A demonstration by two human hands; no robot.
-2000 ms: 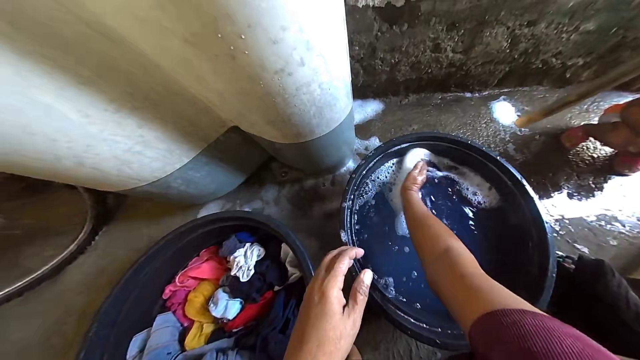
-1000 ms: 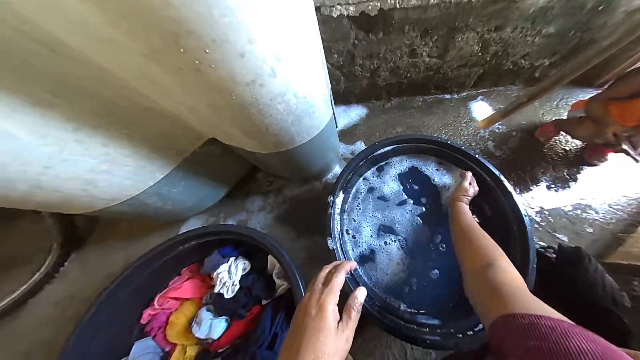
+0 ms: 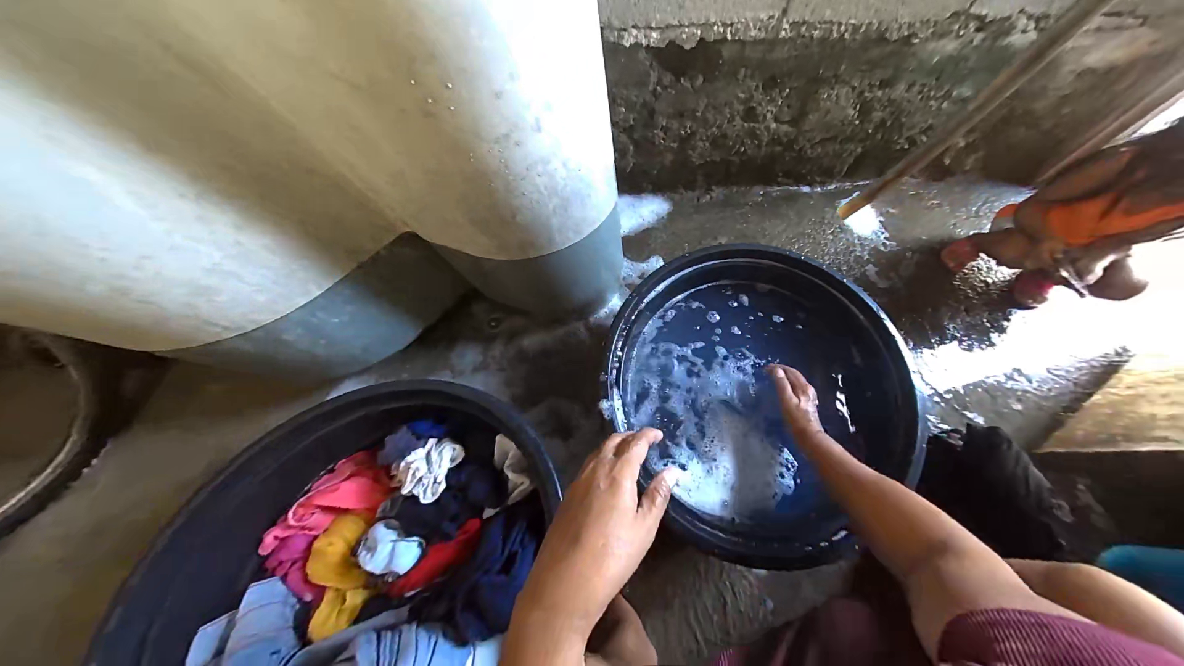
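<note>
A round black plastic tub (image 3: 899, 370) holds dark soapy water (image 3: 786, 324) with white suds (image 3: 721, 453) floating mostly on its left and near side. My right hand (image 3: 795, 398) is over the water near the tub's middle, fingers apart, holding nothing. At the tub's near left rim is my left hand (image 3: 615, 490), fingers spread; whether it rests on the rim cannot be told. To the left, a second black tub (image 3: 231, 472) holds a pile of clothes, among them a pink cloth (image 3: 333, 495), a yellow cloth (image 3: 338, 555) and a red cloth (image 3: 439, 560).
Large pale columns (image 3: 481, 111) with grey bases rise behind the tubs. A rough concrete wall (image 3: 740, 120) runs along the back. A wooden pole (image 3: 971, 111) slants at the right, near a person (image 3: 1082, 222) in orange. Black cloth (image 3: 999, 490) lies right of the water tub on wet floor.
My right hand has moved from the right side of the water tub toward its middle. The suds have shifted toward the tub's near side. My left hand stays by the near left rim.
</note>
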